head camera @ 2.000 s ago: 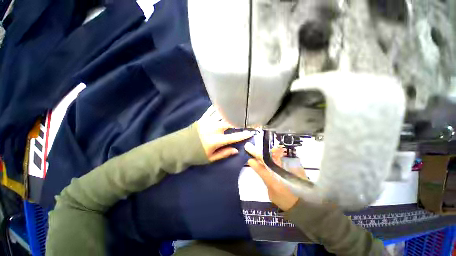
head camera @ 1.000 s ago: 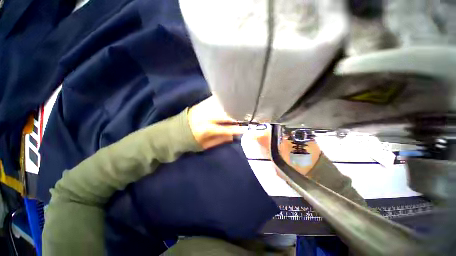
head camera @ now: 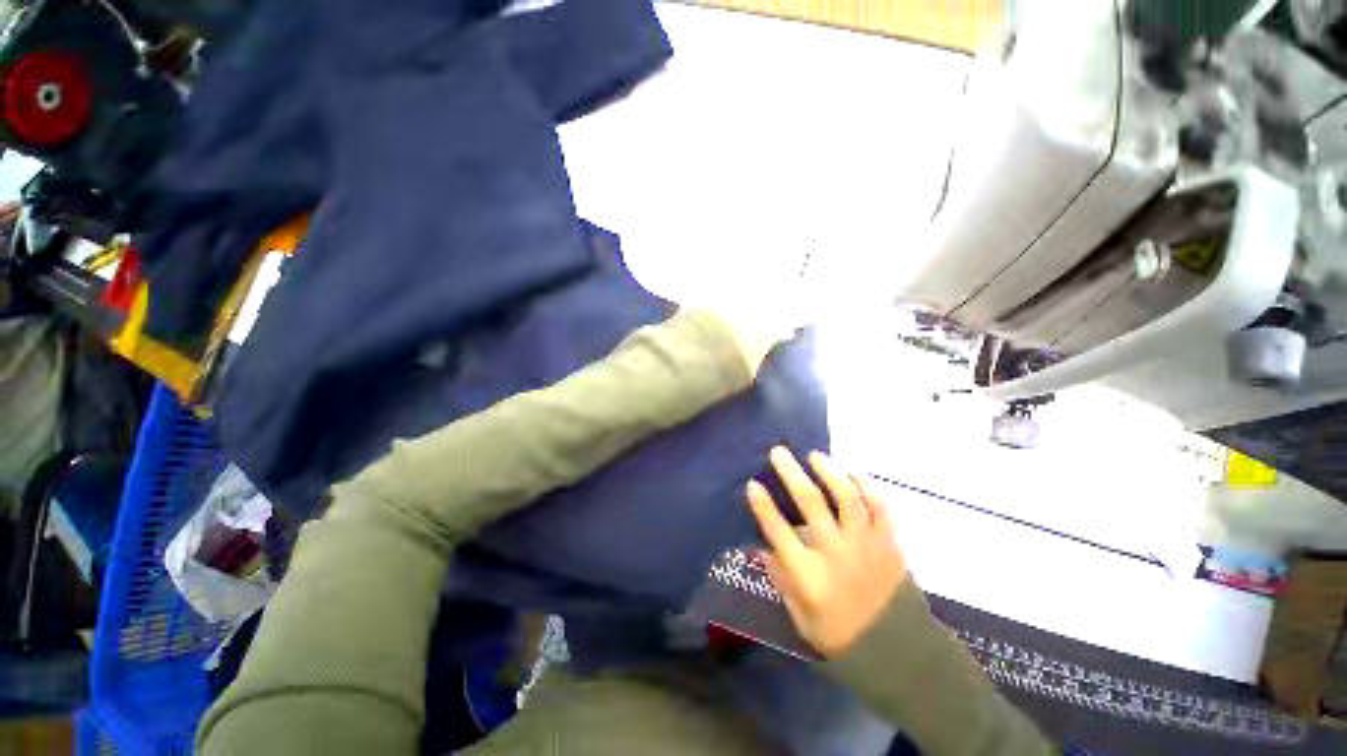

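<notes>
Navy fabric panels (head camera: 621, 510) lie over the left part of the machine bed and hang off the front edge. My left hand (head camera: 761, 343) is washed out by glare at the fabric's upper right edge; its fingers cannot be made out. My right hand (head camera: 830, 554) lies on the fabric's right edge with fingers spread, palm down. The sewing machine head (head camera: 1034, 163) stands to the right, its presser foot area (head camera: 946, 337) apart from the cloth.
A ruler strip (head camera: 1093, 682) runs along the front edge. A blue plastic basket (head camera: 141, 591) with a clear bag (head camera: 222, 554) is at lower left. A cardboard box (head camera: 1312, 635) is at the right end. More navy cloth (head camera: 429, 192) is heaped at upper left.
The fabric and both hands are now away from the needle, to its left. My right hand has come out from behind the machine parts onto the cloth. The view has shifted left.
</notes>
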